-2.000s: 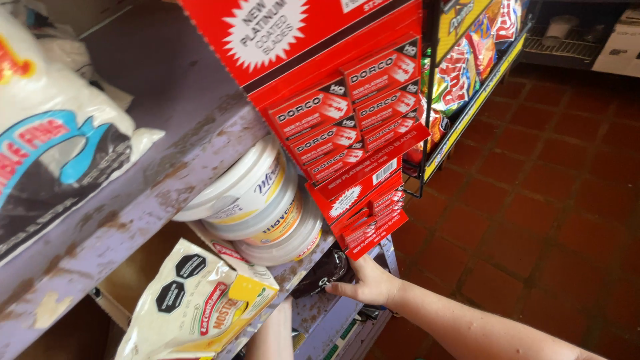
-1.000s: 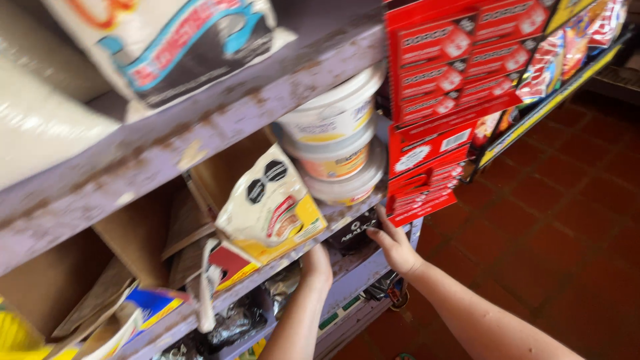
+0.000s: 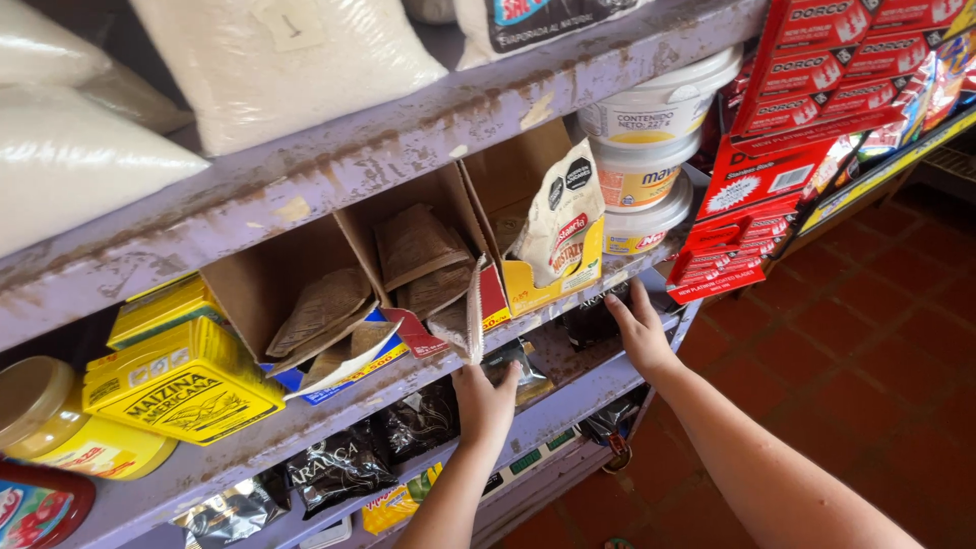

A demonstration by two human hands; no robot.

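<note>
My right hand (image 3: 644, 332) reaches to the lower shelf at its right end, its fingers on the side of a black Arauca packet (image 3: 593, 319). Whether they grip it cannot be told. My left hand (image 3: 486, 400) is at the same shelf, fingers up, beside a black and gold packet (image 3: 526, 374); its fingertips are partly hidden under the shelf edge above. More black packets (image 3: 343, 467) lie left of it. Above the hands stand a yellow display box (image 3: 553, 286) with a cream sauce pouch (image 3: 563, 221) and a stack of plastic tubs (image 3: 644, 175).
Purple, worn shelf edges (image 3: 427, 156) run across the view. Red razor blade cards (image 3: 801, 137) hang at the right end. Open cardboard boxes (image 3: 290, 259) hold brown sachets, beside yellow Maizina boxes (image 3: 187, 381) and a jar (image 3: 76, 427). White filled bags (image 3: 290, 69) lie on top.
The view has swung left along the shelves. My left hand, mostly hidden two seconds ago, now shows at the lower shelf. My right hand stays by the black packet at the shelf's right end.
</note>
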